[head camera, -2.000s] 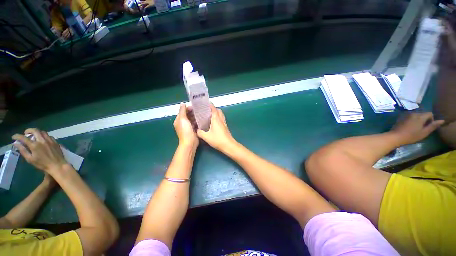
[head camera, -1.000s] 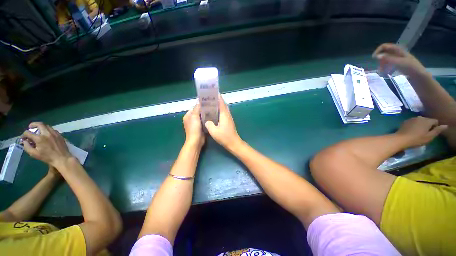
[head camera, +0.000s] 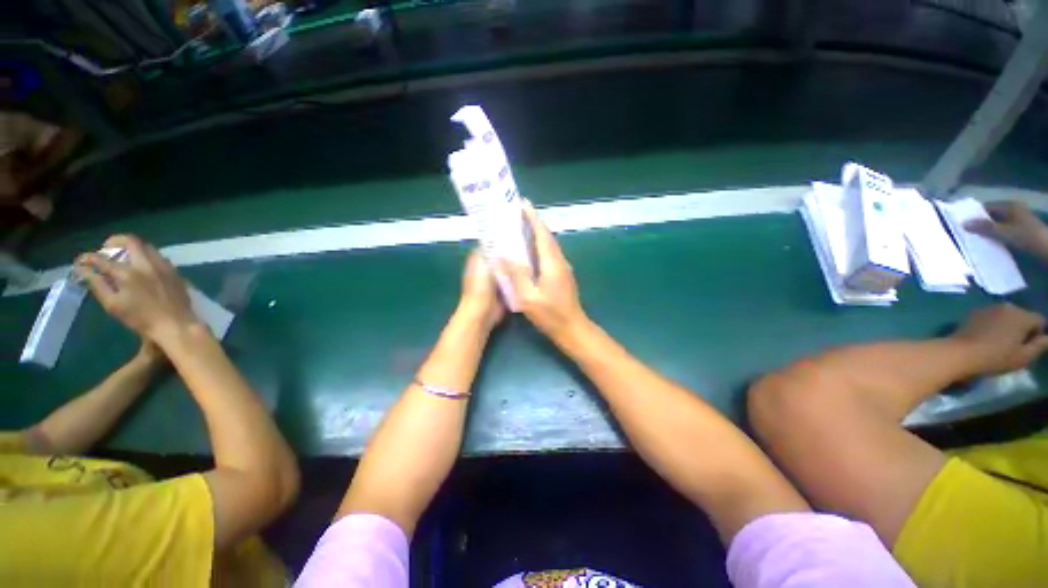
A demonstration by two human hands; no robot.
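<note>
A tall, narrow white product box (head camera: 492,195) with small dark print stands nearly upright, its top tilted a little to the left, above the green bench. A white flap sticks up at its open top end. My left hand (head camera: 483,285) holds the lower part from the left side. My right hand (head camera: 545,276) holds the lower part from the right, with the thumb across its face. The bottom end of the box is partly hidden by my hands.
Flat white carton blanks (head camera: 933,239) lie in several piles on the right, with an erected carton (head camera: 876,230) on one. A neighbour's hand (head camera: 1016,226) touches the far pile. Another neighbour's hands (head camera: 144,287) hold white cartons at left. A white strip (head camera: 333,238) crosses the bench.
The box went from its top flap raised to a closed-looking top, and now shows a raised flap again, tilted left. The right neighbour set a carton on the pile and reached back to the blanks.
</note>
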